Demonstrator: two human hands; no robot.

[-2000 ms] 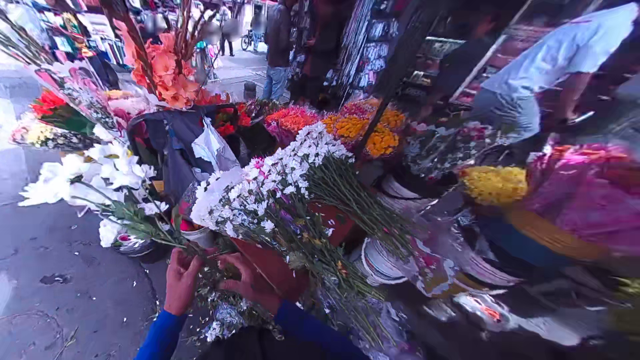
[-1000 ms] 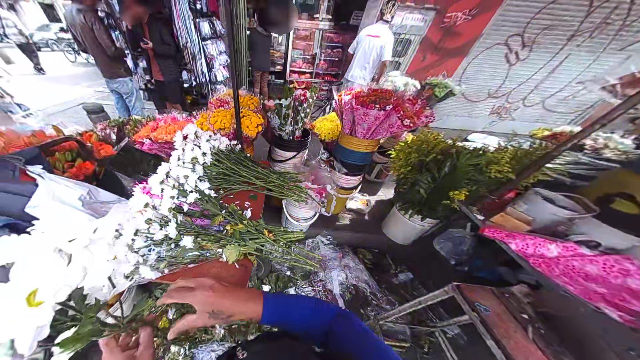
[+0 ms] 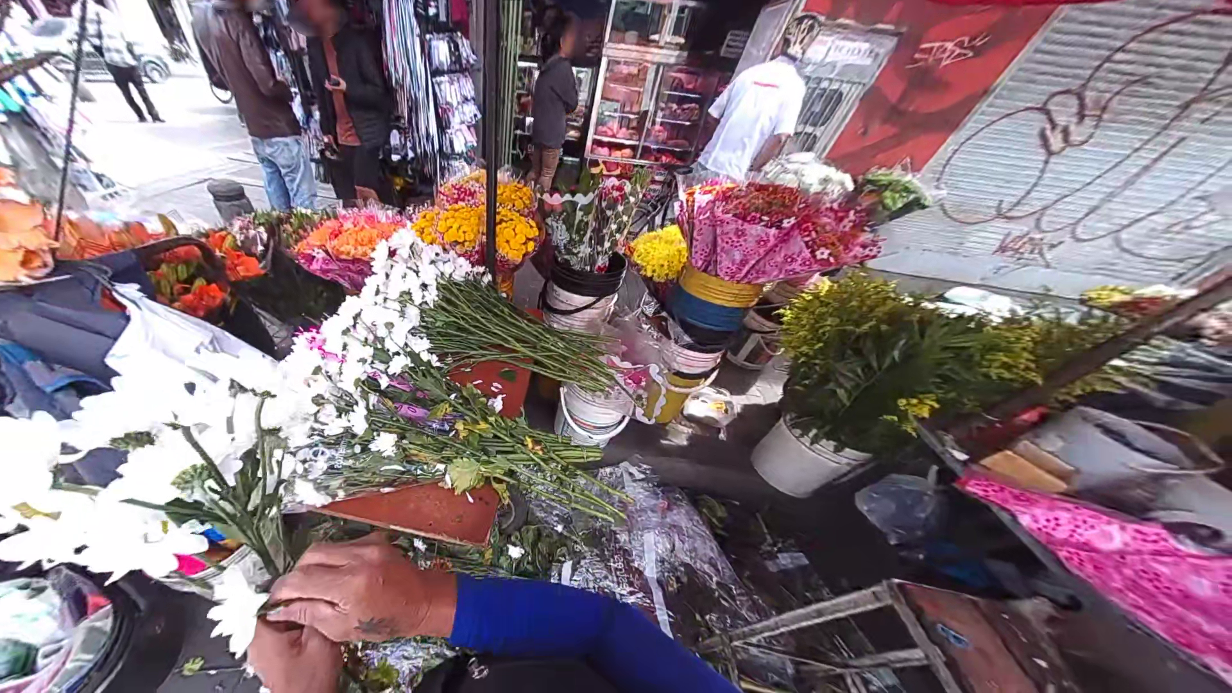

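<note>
Near the bottom left of the head view, my left hand (image 3: 294, 654) is closed at a white daisy-like flower (image 3: 235, 608), partly covered by my other hand. My right hand (image 3: 371, 587), in a blue sleeve, reaches across with its fingers curled over the left one at the base of some green stems (image 3: 236, 491). Large white blooms (image 3: 144, 452) fill the left side beside both hands. Past them, bunches of small white flowers (image 3: 385, 308) with long cut stems (image 3: 525, 337) lie on a reddish-brown board (image 3: 423, 510). What is between the fingers is largely hidden.
Beyond stand buckets (image 3: 582, 414) of flowers, a pink-wrapped bouquet (image 3: 741, 236) and a white bucket of yellow-green foliage (image 3: 804, 457). Clear plastic wrap (image 3: 654, 529) lies right of the board. A worn wooden frame (image 3: 905, 616) stands lower right. Several people stand at shops behind.
The view has swung right since the oldest frame. My hands, apart from each other one second ago, are now together at the white flower.
</note>
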